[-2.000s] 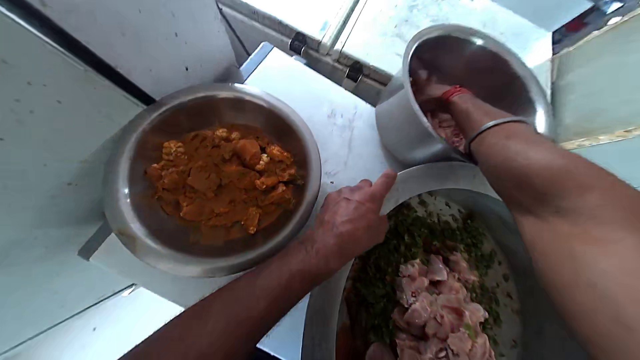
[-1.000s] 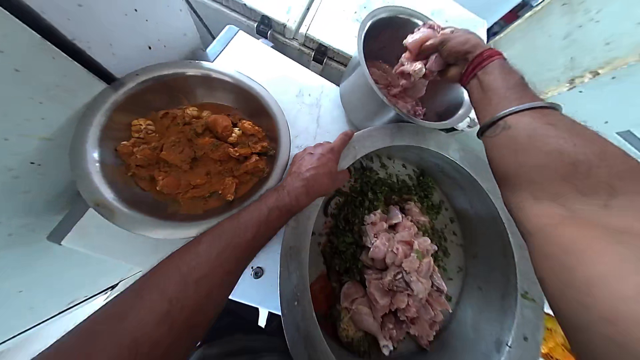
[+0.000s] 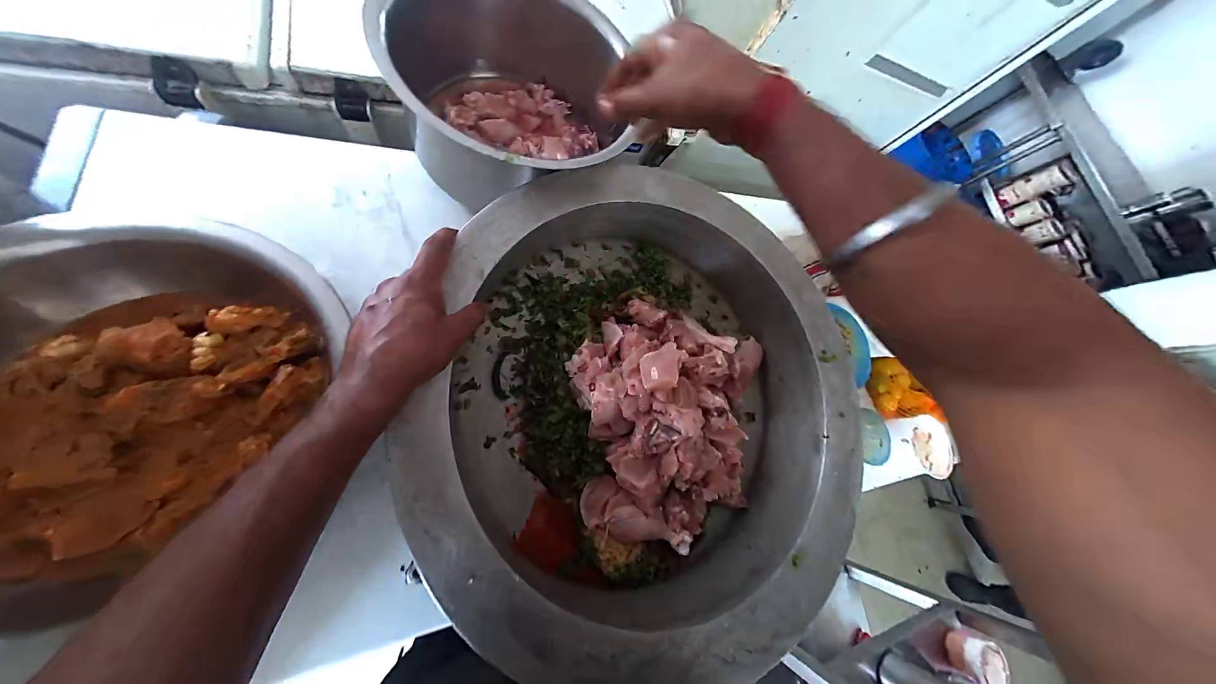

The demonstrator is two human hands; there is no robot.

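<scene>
My left hand [image 3: 404, 328] rests on the left rim of a large wide-rimmed metal pot [image 3: 826, 418], thumb over the inner edge. Inside lie raw chicken pieces [image 3: 660, 408], chopped green herbs [image 3: 556, 399] and red powder [image 3: 548, 532]. My right hand [image 3: 679, 81], blurred, hangs above the right rim of a deep steel pot [image 3: 456, 171], fingers curled; whether anything is between them cannot be told. More raw meat [image 3: 522, 119] lies at the bottom of that deep pot. At the left a steel bowl [image 3: 313, 275] holds meat in orange-brown marinade [image 3: 142, 408].
The vessels stand on a white worktop [image 3: 275, 180]. Latched white lids [image 3: 133, 33] lie behind it. Beyond the wide pot at the right are a bag of yellow-orange items [image 3: 898, 389], a bluish bowl [image 3: 848, 342] and metal shelving [image 3: 1092, 142].
A second ago my right hand held raw meat over the deep pot; it is now by that pot's right rim, without that clump. My left hand stays on the wide pot. The view has shifted.
</scene>
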